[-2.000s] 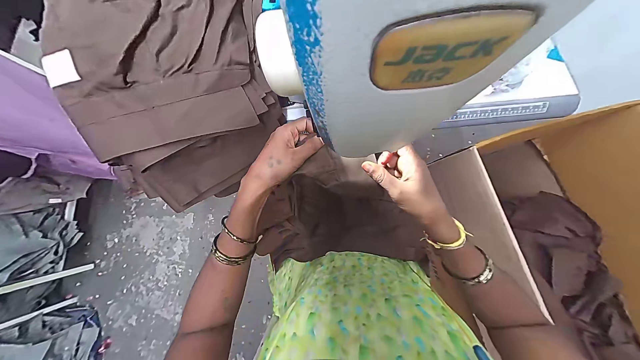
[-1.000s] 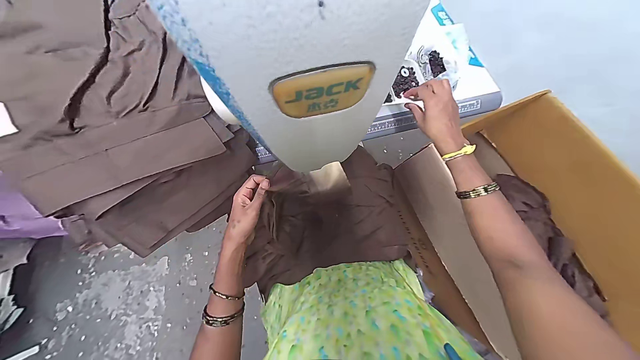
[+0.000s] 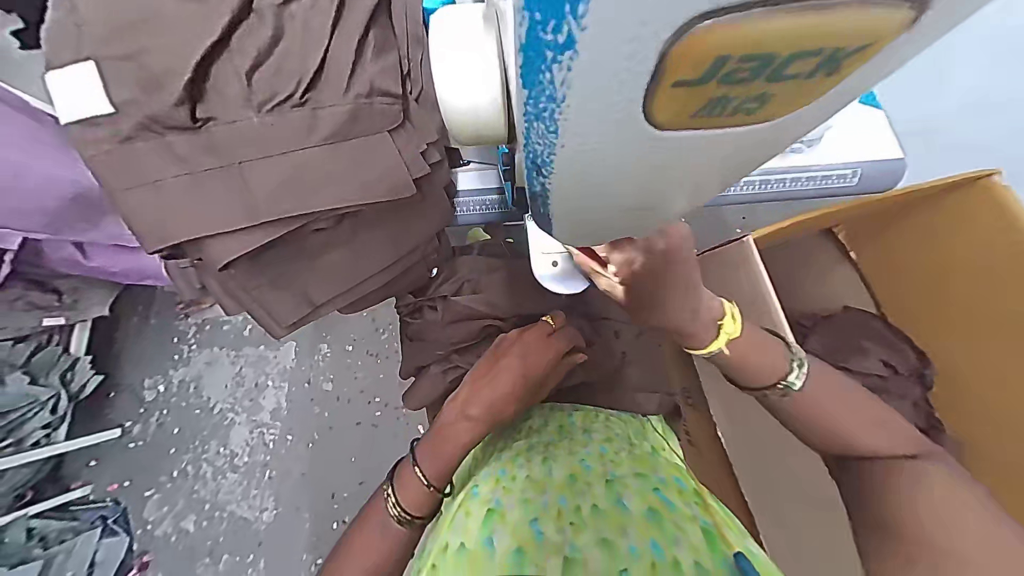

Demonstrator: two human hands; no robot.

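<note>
The head of a white and blue Jack sewing machine fills the upper middle. At its lower end is a rounded white metal plate, and my right hand is beside it with fingertips bent together; whether they hold something small is unclear. Brown cloth lies bunched below the machine head, above my lap. My left hand rests on this cloth, fingers curled toward the right; a grip on it cannot be made out.
Layered brown garments hang at the upper left beside purple cloth. An open cardboard box with dark brown cloth stands at the right. Grey cloth pieces lie at the far left.
My right hand has come back from the small dark items on the machine table to the machine's lower end. My left hand has moved down onto the brown cloth. The view has shifted.
</note>
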